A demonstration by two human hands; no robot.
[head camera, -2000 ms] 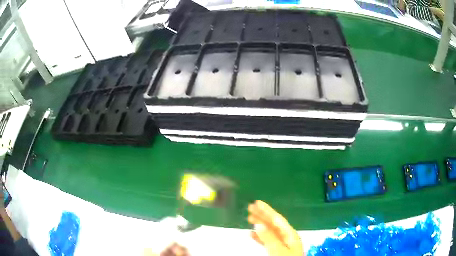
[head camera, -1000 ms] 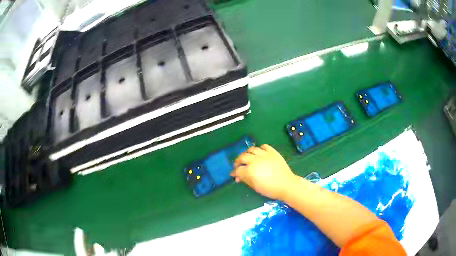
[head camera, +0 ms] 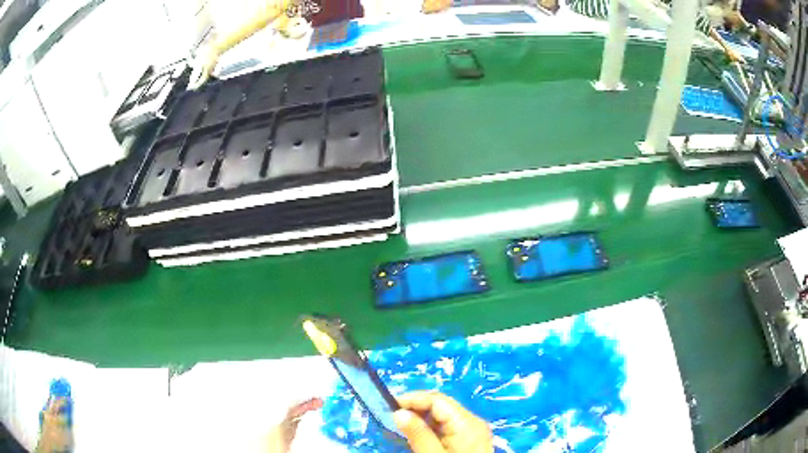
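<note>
A black phone middle frame with yellow spots at its upper end and blue film in its window is held tilted over the film pile. My right hand grips its lower end with thumb and fingers. My left hand is partly visible near the bottom edge, left of the frame and apart from it; its fingers look curled, and whether they hold anything cannot be told. A crinkled blue peeled film pile lies on the white work sheet behind and right of my right hand.
Filmed frames lie on the green surface, another farther right. A tray stack stands left of centre, another blister tray beside it. A bare frame lies beyond. Another person's arm shows at the back left.
My right hand has lifted a filmed frame off the green surface and brought it back toward me over the sheet. The view has turned, and my left hand's fingers now show at the bottom.
</note>
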